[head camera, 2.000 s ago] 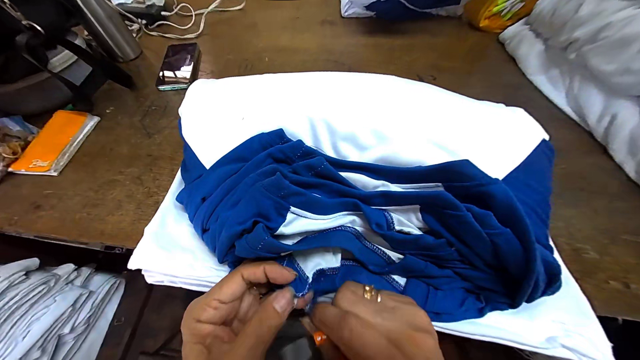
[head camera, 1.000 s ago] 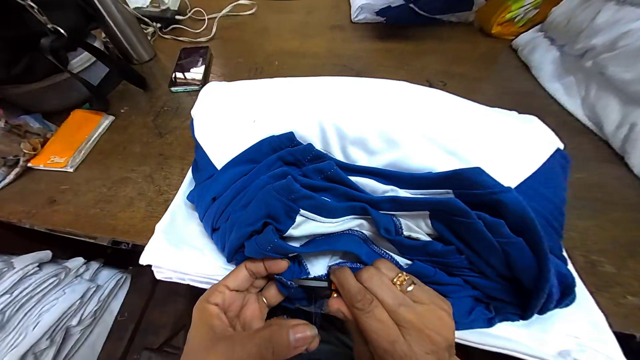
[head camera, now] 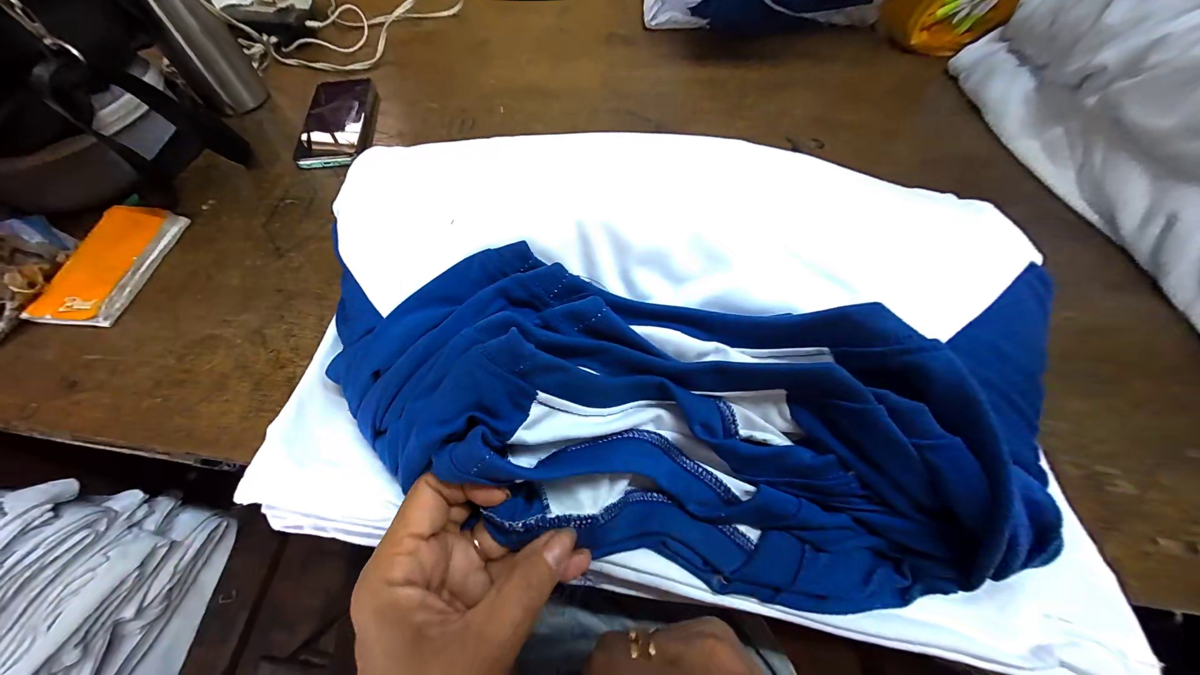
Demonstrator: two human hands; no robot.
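Observation:
Blue and white knit garments (head camera: 600,328) lie bunched in layers on a stack of folded white fabric (head camera: 309,469), their stitched seams facing me. My left hand (head camera: 459,572) pinches the blue hem at the lower left of the bunch between thumb and fingers. It wears a thin ring. Low at the frame's bottom edge, my right hand (head camera: 675,652) shows only in part, with gold rings; it is off the garments. Its fingertips are hidden, so whether it holds something is unclear.
On the wooden table (head camera: 525,75) are a phone (head camera: 337,122), an orange booklet (head camera: 103,262), a black bag (head camera: 84,122), a steel bottle (head camera: 206,56) and a white cord (head camera: 375,47). Grey-white cloth (head camera: 1116,122) lies right; folded pale fabric (head camera: 103,572) sits lower left.
My right hand has let go of the blue hem and moved down toward the bottom edge. My left hand still pinches the hem.

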